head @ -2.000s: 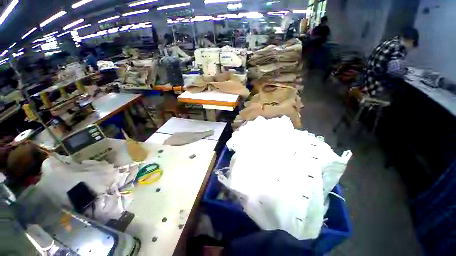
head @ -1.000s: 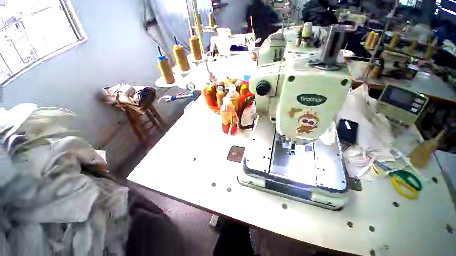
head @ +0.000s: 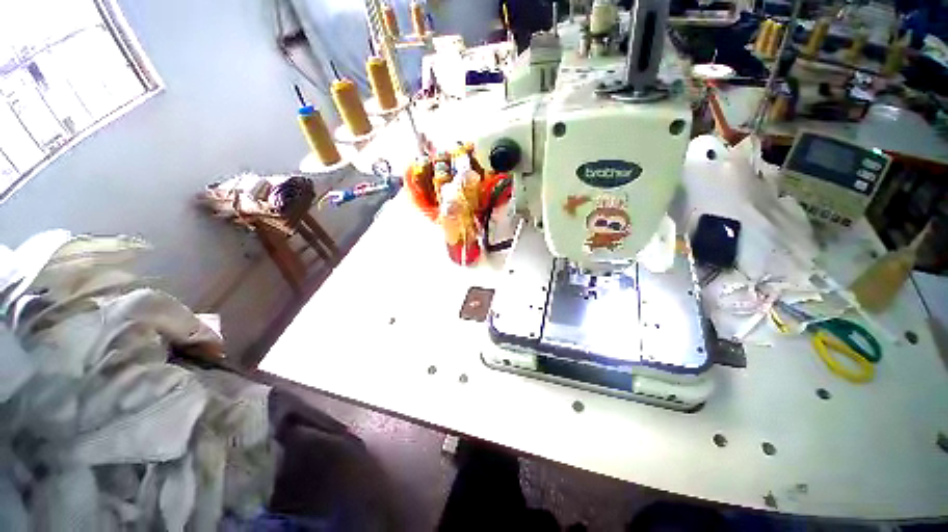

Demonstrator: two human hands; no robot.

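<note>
Neither of my hands is in the picture. The pale green-white buttonhole machine (head: 613, 177) with a "brother" badge and a cartoon sticker stands in front of me. Under its head, the shiny metal work bed (head: 598, 317) is brightly lit, and I see no garment on it. A heap of pale grey-beige garments (head: 114, 405) lies at the lower left. Scissors (head: 844, 353) with green and yellow loop handles lie on the white table (head: 551, 436), right of the machine.
Small bottles (head: 457, 208) stand left of the head, with thread cones (head: 348, 107) behind. A phone-like black rectangle (head: 715, 241), white cloth (head: 764, 223), control panel (head: 835, 169) and yellowish bottle (head: 878, 283) are at right. A wooden stool (head: 283, 244) holding cloth stands by the wall.
The view has swung left from the blue bin and white pile to the machine and the grey-beige heap. Since one second ago, the machine has shifted slightly left and up in view.
</note>
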